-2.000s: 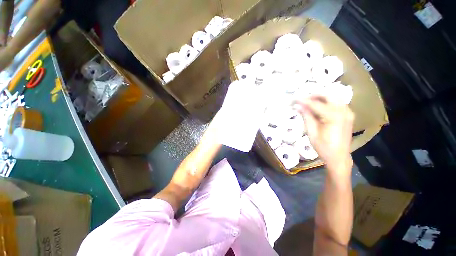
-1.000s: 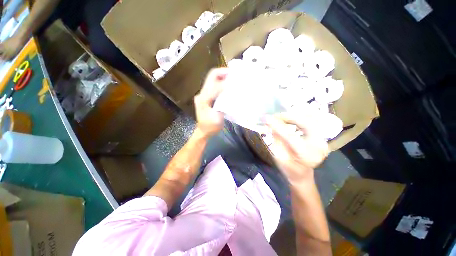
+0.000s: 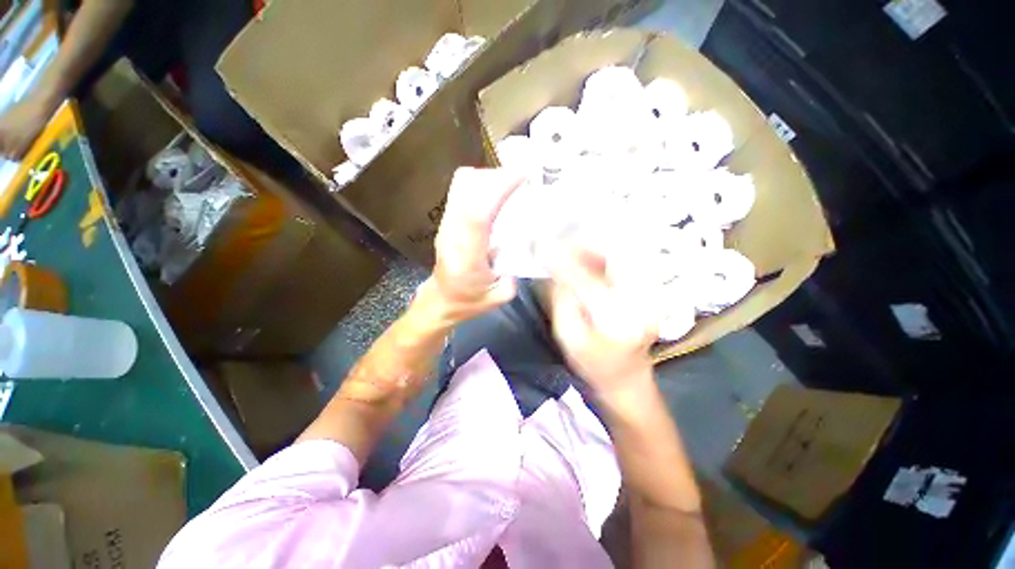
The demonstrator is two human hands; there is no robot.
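My left hand [image 3: 472, 245] holds a white plastic housing [image 3: 532, 236] over the near carton. The housing is overexposed and its outline merges with the white pile behind it. My right hand [image 3: 595, 317] is at the housing's right side, fingers bent against it. Its fingertips are washed out, and I cannot tell whether a cloth is in it. The near carton [image 3: 788, 183] is open and piled with white housings, round ends with dark holes up.
A second open carton [image 3: 301, 67] with a row of housings is at upper left. A third carton [image 3: 278, 278] holds housings and plastic bags. The green bench [image 3: 100, 411] bears scissors, tape and a translucent bottle [image 3: 69, 345]. A person's arm is at upper left. Dark crates stand right.
My right hand has moved left, closer to my left hand. The held housing looks shorter and more upright than before, now between both hands. The view has shifted slightly.
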